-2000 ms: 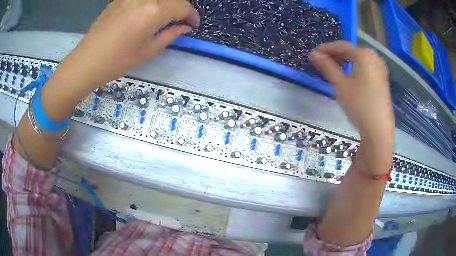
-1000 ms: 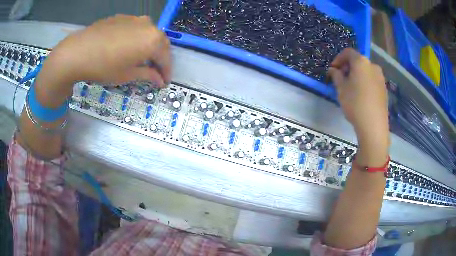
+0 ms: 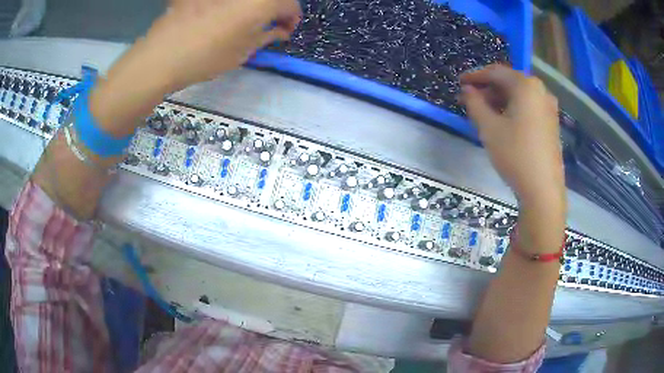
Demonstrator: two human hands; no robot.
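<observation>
A long strip of joined circuit boards [image 3: 291, 182] crosses the view, with round cans and small blue parts on it. Beyond it stands a blue bin [image 3: 408, 98] full of small dark leaded components [image 3: 393, 47]. My left hand [image 3: 226, 33] is over the bin's left end, cut off by the top edge, its fingertips near the dark parts. My right hand [image 3: 513, 109] is over the bin's near right corner, thumb and fingers curled close together. Whether either hand pinches a component cannot be told.
Silver-grey rails [image 3: 240, 237] run along both sides of the boards. A long dark bundle [image 3: 611, 175] lies right of the bin. A second blue bin [image 3: 593, 58] with a yellow item [image 3: 623, 89] stands farther right. A blue wrist strap [image 3: 95, 127] is on my left wrist.
Since one second ago, my left hand has moved from over the boards up to the bin. My right hand has stayed at the bin's corner, shifting slightly. The boards appear slightly farther right.
</observation>
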